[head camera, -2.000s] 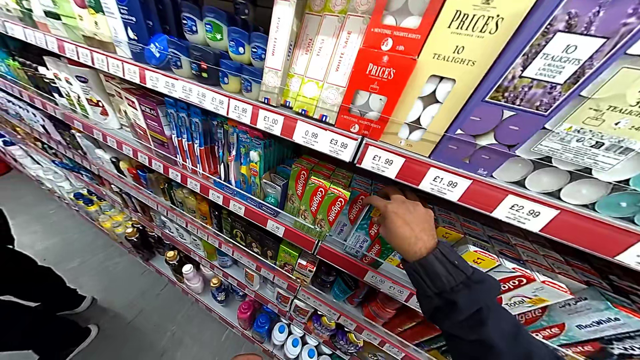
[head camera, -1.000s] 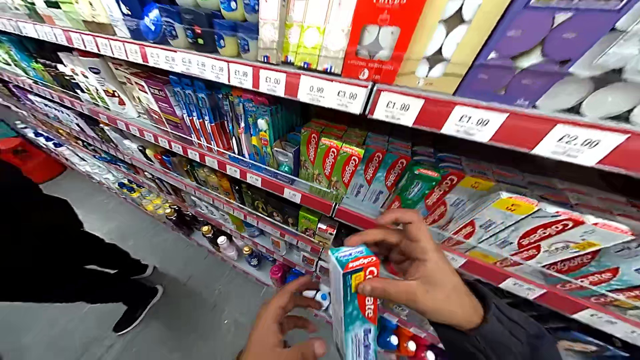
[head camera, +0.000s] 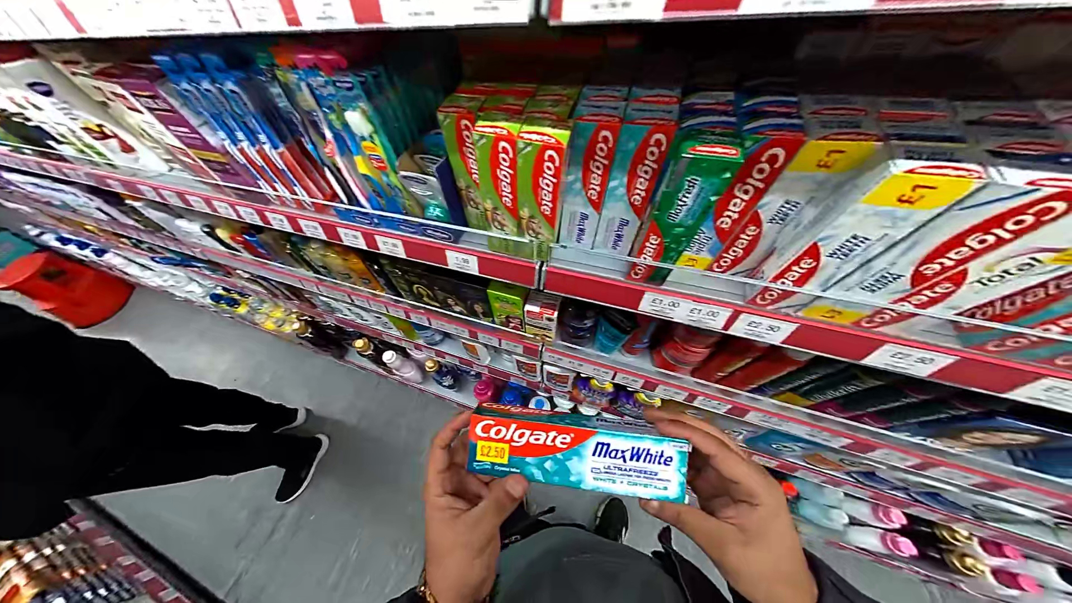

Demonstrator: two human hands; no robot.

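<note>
A Colgate MaxWhite toothpaste box [head camera: 578, 456] lies level between my two hands, its printed front turned up toward me and a yellow price sticker near its left end. My left hand [head camera: 469, 507] grips the left end, thumb on the front's lower edge. The right end is held by my right hand [head camera: 729, 507], fingers on top and thumb below. Beyond the box, upright Colgate MaxWhite boxes [head camera: 615, 180] stand on the shelf, with green and red Colgate boxes [head camera: 511, 172] to their left and white Colgate boxes [head camera: 879, 226] to their right.
Packaged toothbrushes [head camera: 251, 126] fill the shelf further left. A red shelf edge [head camera: 603, 293] with price labels runs across. Lower shelves hold bottles [head camera: 402, 366]. At left another person in black trousers [head camera: 151, 419] stands on the grey floor [head camera: 251, 536], near a red basket [head camera: 63, 285].
My right hand has left the shelf and now holds a toothpaste box. The box, upright one second ago, has been turned sideways, and my left hand has closed on its other end.
</note>
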